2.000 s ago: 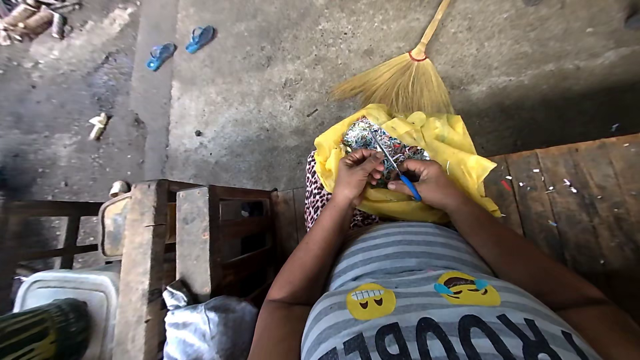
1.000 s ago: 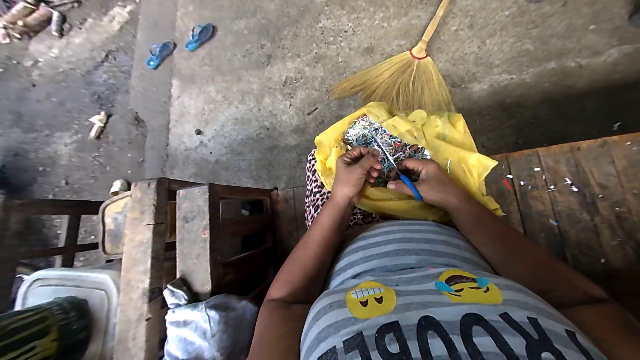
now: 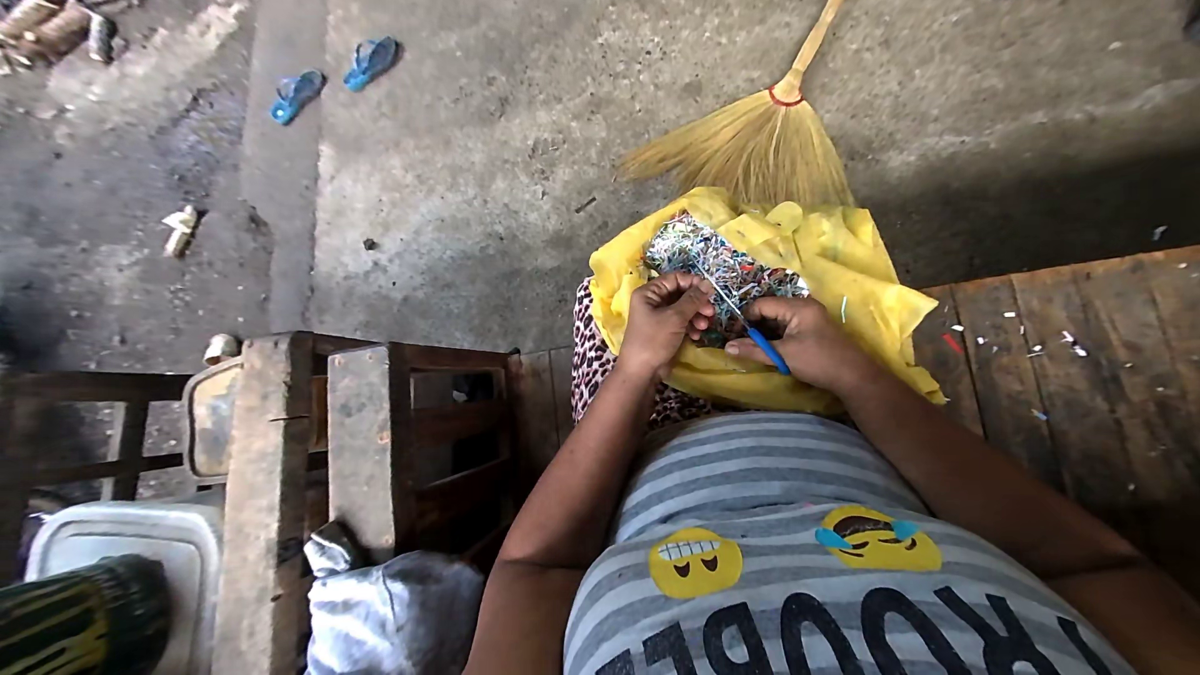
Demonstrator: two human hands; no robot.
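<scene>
A yellow bag [image 3: 844, 272] lies open on my lap, filled with finely cut, many-coloured shreds [image 3: 694, 248]. Over its near part my right hand [image 3: 797, 342] holds a pair of scissors [image 3: 767, 350] with a blue handle, the blades pointing up and left across the shreds. My left hand [image 3: 667, 314] is beside the blades, its thumb and fingertips pinched together; what lies between them is too small to tell. Leopard-print cloth [image 3: 591, 361] shows under the bag's left side.
A straw broom [image 3: 759, 141] lies on the concrete just beyond the bag. Blue flip-flops [image 3: 372, 64] are at upper left. Wooden rails [image 3: 267, 487] stand at left near a whitish plastic lid [image 3: 131, 520]. Scraps dot the wooden bench [image 3: 1087, 375] at right.
</scene>
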